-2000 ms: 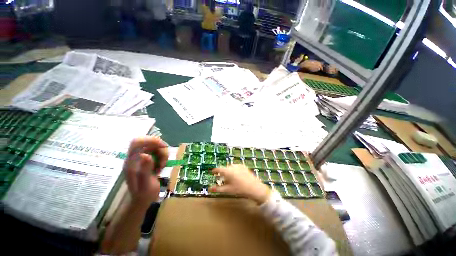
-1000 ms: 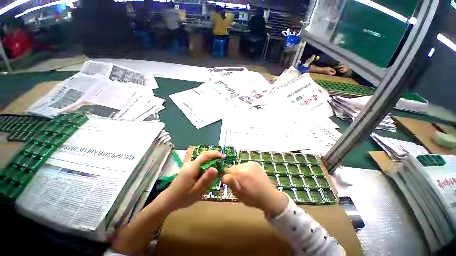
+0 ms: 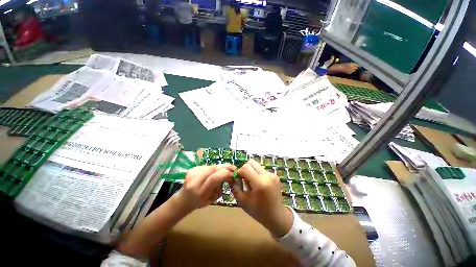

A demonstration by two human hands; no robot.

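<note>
A green circuit board panel (image 3: 308, 182) with pale borders lies on a brown cardboard sheet (image 3: 224, 237) in front of me. My left hand (image 3: 207, 183) and my right hand (image 3: 257, 189) meet fingertip to fingertip over the panel's left part. Between them they pinch a small bright green piece (image 3: 236, 174), mostly hidden by the fingers. Blurred bright green tape (image 3: 180, 166) shows left of my left hand, beside the panel's left end; whether that hand holds it is unclear.
A newspaper stack (image 3: 86, 174) with bare green panels (image 3: 44, 148) stands at left. Loose sheets (image 3: 292, 120) lie beyond the work. A metal post (image 3: 389, 104) rises at right, near another paper stack (image 3: 443, 208) and a dark object (image 3: 365, 223). Another person's arm (image 3: 342, 68) shows behind.
From being apart two seconds ago, my hands have come together over the panel. Since one second ago, my left fingers have closed in beside my right ones around the small green piece.
</note>
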